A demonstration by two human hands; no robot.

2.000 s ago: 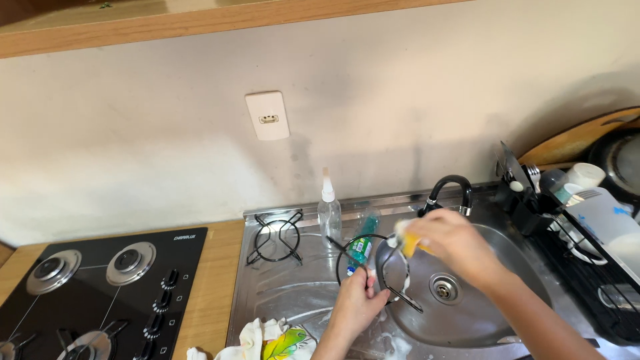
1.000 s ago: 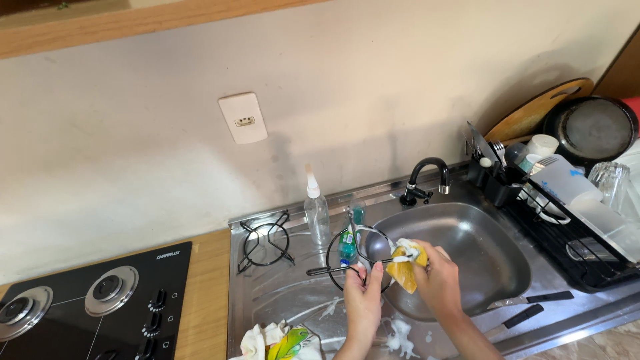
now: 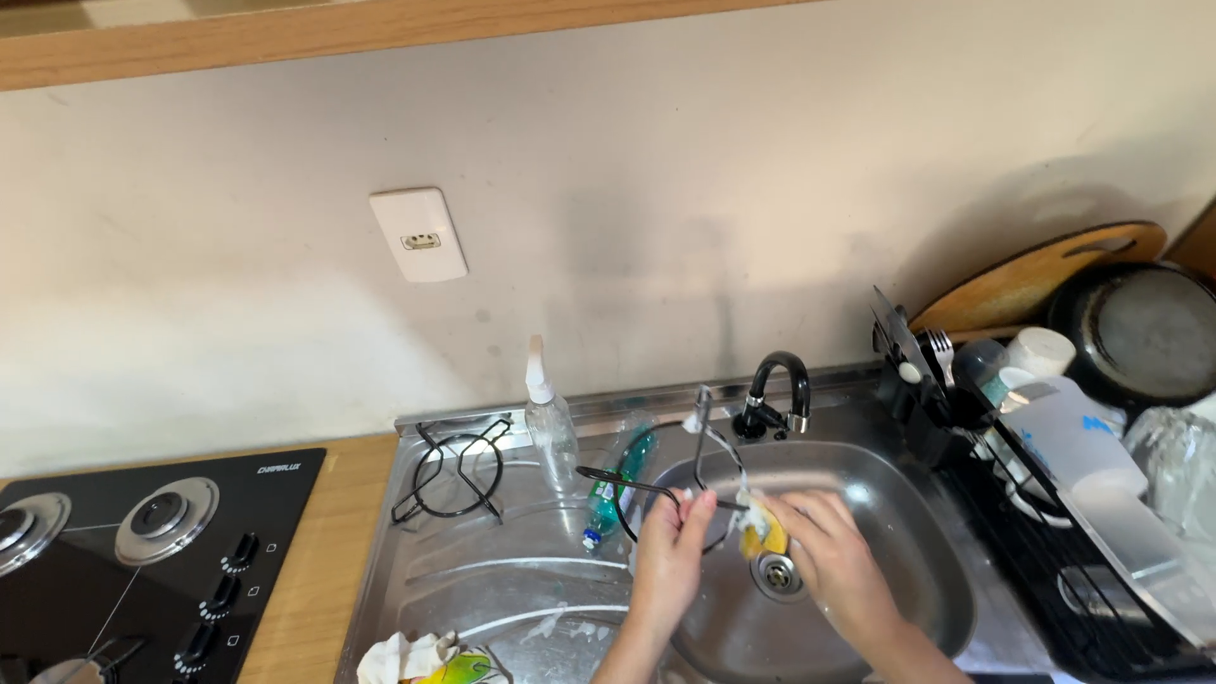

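Note:
My left hand grips a black wire pan support from a stove, tilted up over the left edge of the sink bowl. White foam clings to its bars. In my right hand is a yellow sponge covered in suds, pressed on one of the bars. Behind the support lies a green bottle of dish soap on the steel drainboard. A clear spray bottle stands upright beside it. Another pan support rests at the drainboard's back left corner.
A black faucet rises behind the bowl. On the right, a black dish rack holds cutlery, cups and plastic containers, near a pan and a wooden board. A white cloth lies front left, near the black cooktop.
Both hands still hold the same things. The pan support has turned in my left hand, and the sponge has moved along to another bar of it.

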